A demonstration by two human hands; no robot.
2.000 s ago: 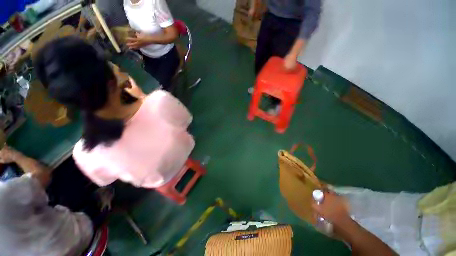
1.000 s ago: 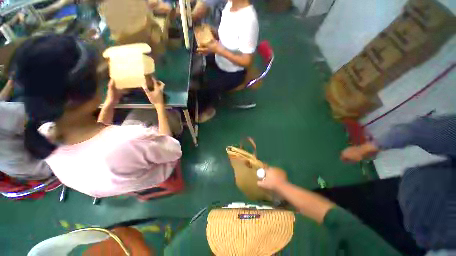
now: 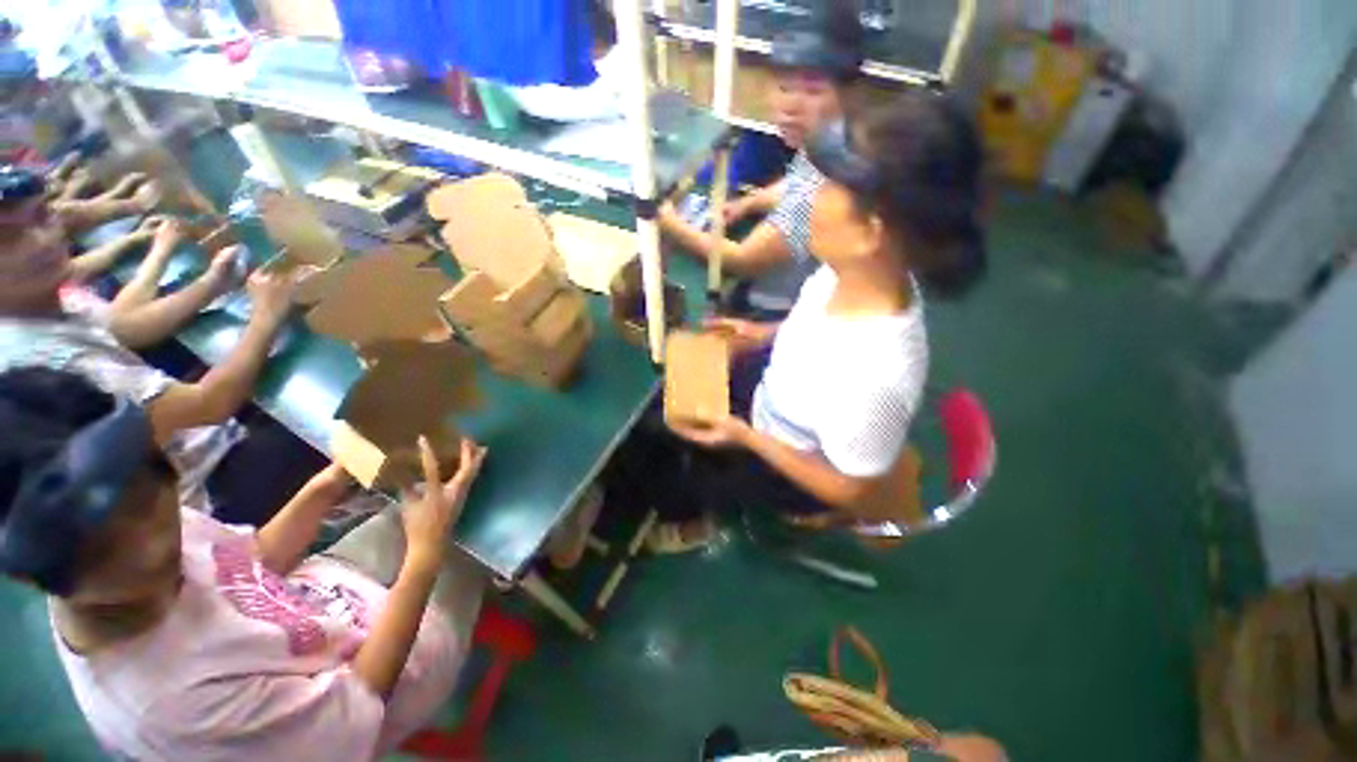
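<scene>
A tan bag (image 3: 856,706) with a thin looped strap hangs over the green floor at the bottom edge, right of centre. My right hand (image 3: 970,749) is at the bag's right end, shut on it. Only the top of this hand shows; the picture's edge cuts off the rest. The lower part of the bag is also cut off. No bottle can be seen in the hand now. My left hand is out of the picture.
A green bench (image 3: 514,469) with folded cartons (image 3: 521,305) lies ahead left, with seated people around it. A red stool (image 3: 484,685) is lower left. A red-backed chair (image 3: 967,439) holds a person in white. Brown cartons (image 3: 1287,670) stand at the right edge.
The view has swung up and towards the bench. The tan bag and my right hand now sit lower in the picture. The standing person at the right and the orange-seat chair are out of view.
</scene>
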